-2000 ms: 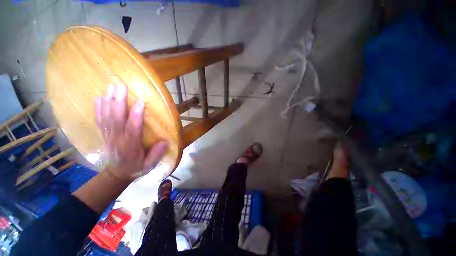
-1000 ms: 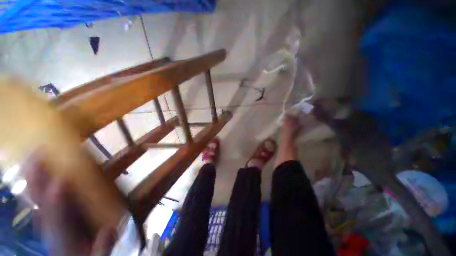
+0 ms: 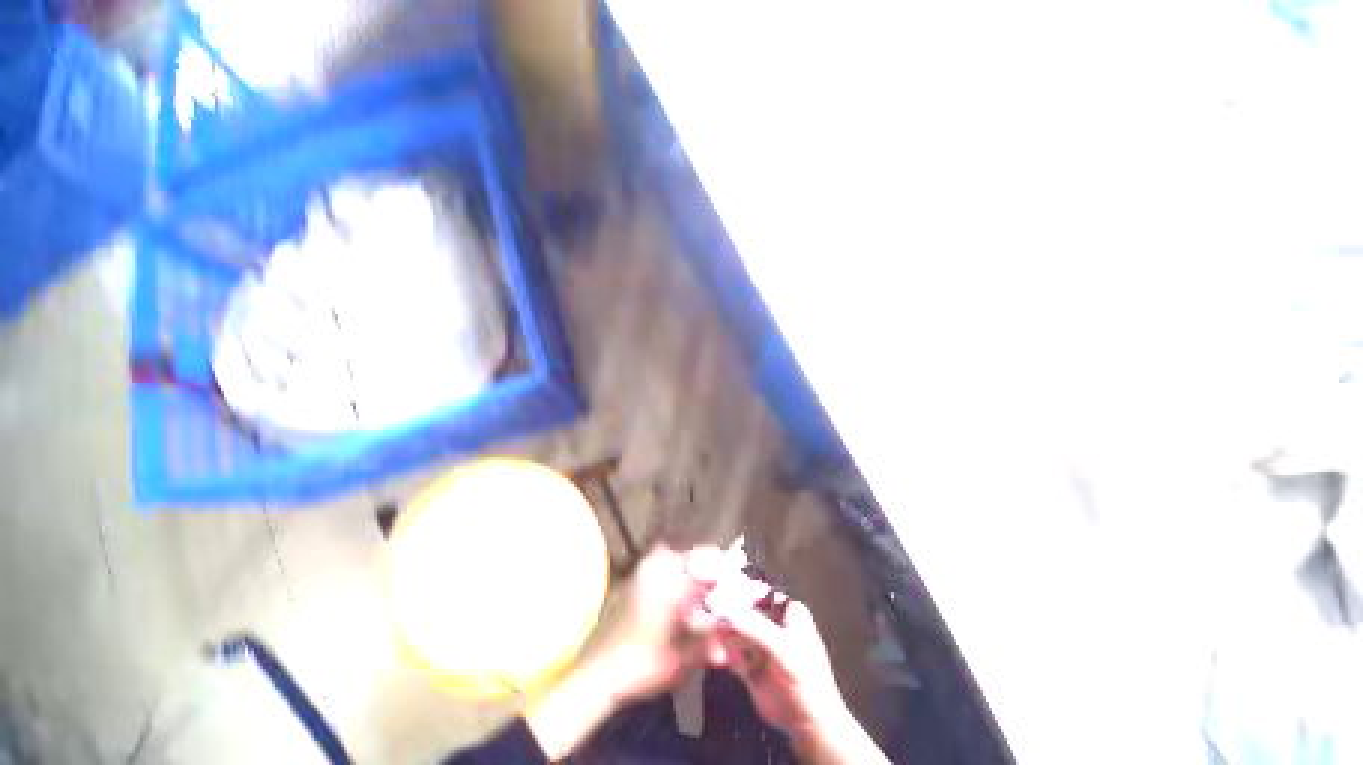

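Observation:
My left hand (image 3: pixel 658 620) and my right hand (image 3: pixel 770 658) are close together at the lower middle, above the floor and left of the table edge. Their fingers meet around a small pale crumpled thing (image 3: pixel 733 586) with dark bits; blur hides what it is. The round light wooden stool (image 3: pixel 501 575) stands upright just left of my left hand, with no hand on its seat. One dark leg shows behind it.
A large white-topped table (image 3: pixel 972 299) with a blue edge fills the right, overexposed, with pale cloth (image 3: pixel 1300 628) at far right. A blue plastic crate (image 3: pixel 359 466) at upper left holds white cloth (image 3: pixel 374 321). A dark bar lies at lower left.
The stool, earlier tilted under my left hand, now stands upright and released. Both hands have come together. The view has turned from the floor and my legs to the table and crate.

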